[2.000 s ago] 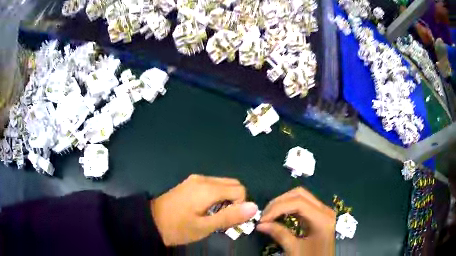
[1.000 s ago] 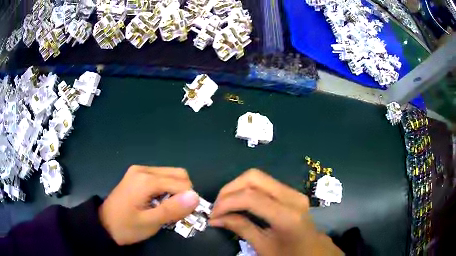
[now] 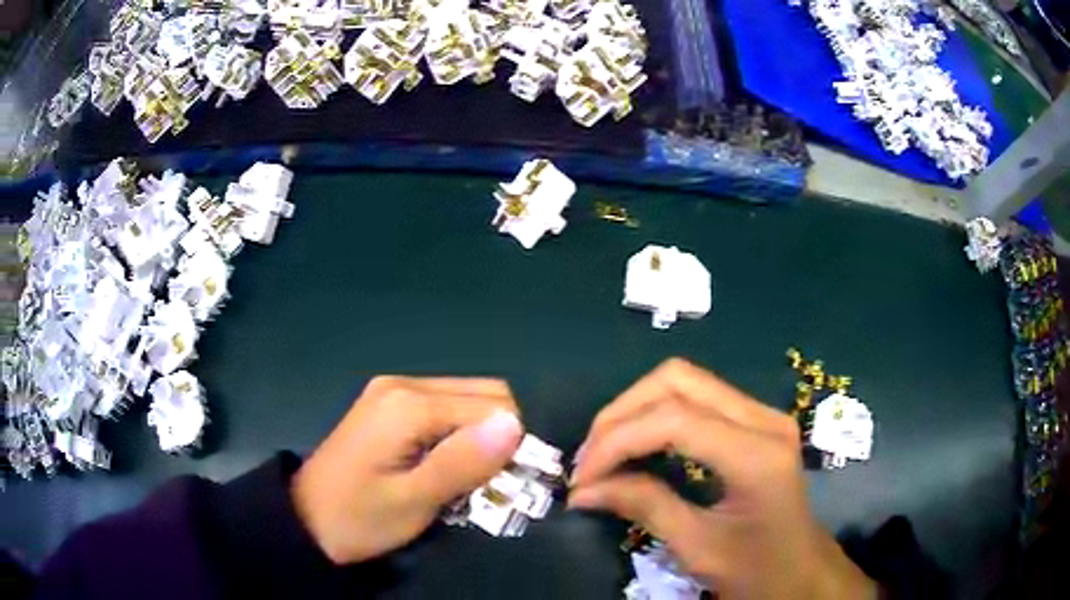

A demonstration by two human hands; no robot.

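My left hand [image 3: 405,463] holds a white plastic housing [image 3: 513,492] at the lower middle, thumb on its top edge. My right hand [image 3: 686,463] is just right of it, thumb and forefinger pinched together near the housing's side; whether they hold a tiny contact I cannot tell. Another white housing [image 3: 663,574] lies partly hidden below my right hand. Gold-coloured contacts [image 3: 810,377] lie on the green mat beside a single white housing [image 3: 841,430]. Two more housings lie further up, one with gold strips [image 3: 536,203] and one mostly plain [image 3: 666,285].
A loose pile of white housings [image 3: 117,293] lies at the left. A heap with gold strips [image 3: 387,53] lies on the black mat behind a blue edge. White pieces [image 3: 903,88] lie on a blue sheet [image 3: 780,70]. Dark pieces with yellow spots [image 3: 1038,352] stand in rows at right.
The camera view has shifted, moving the whole scene in the picture. My left hand keeps hold of the housing; my right fingers are now slightly apart from its side.
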